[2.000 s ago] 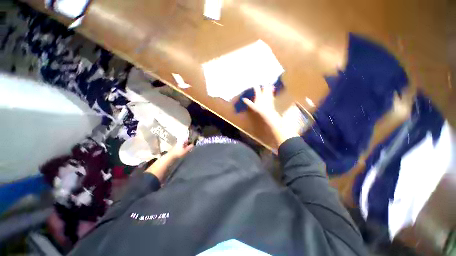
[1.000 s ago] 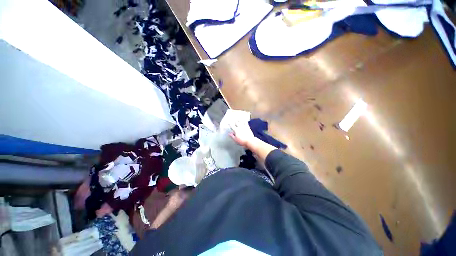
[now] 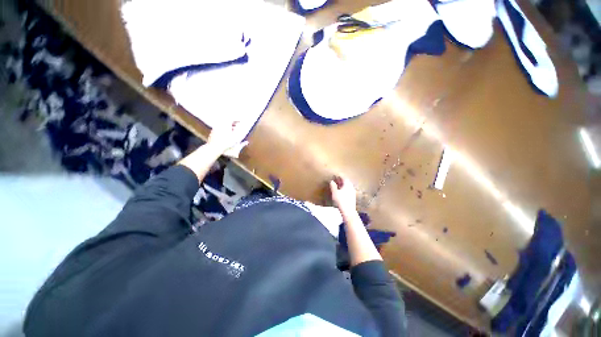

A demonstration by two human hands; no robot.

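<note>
White cut panels with navy fabric under them (image 3: 214, 85) lie at the left of the glossy brown table. My left hand (image 3: 226, 138) is at their near corner by the table edge; glare hides whether the fingers grip it. My right hand (image 3: 343, 196) is over the table near its edge, fingers curled. A tiny dark spot shows at its fingertips; I cannot tell if it is held. A small white piece (image 3: 323, 214) and a small navy piece (image 3: 374, 237) lie at the near edge, partly hidden by my right forearm and body.
A rounded white-and-navy stack (image 3: 343, 82) bears a yellow item (image 3: 344, 45) and a dark looped tool (image 3: 354, 25). A white strip (image 3: 443, 168) and scraps lie mid-table. At lower right are a small box (image 3: 494, 296) and navy pieces (image 3: 530, 270). Scraps litter the floor (image 3: 99, 131).
The view has swung. My left hand has come up from beside my body to the large white panels. My right hand has moved off the small white piece to over the table.
</note>
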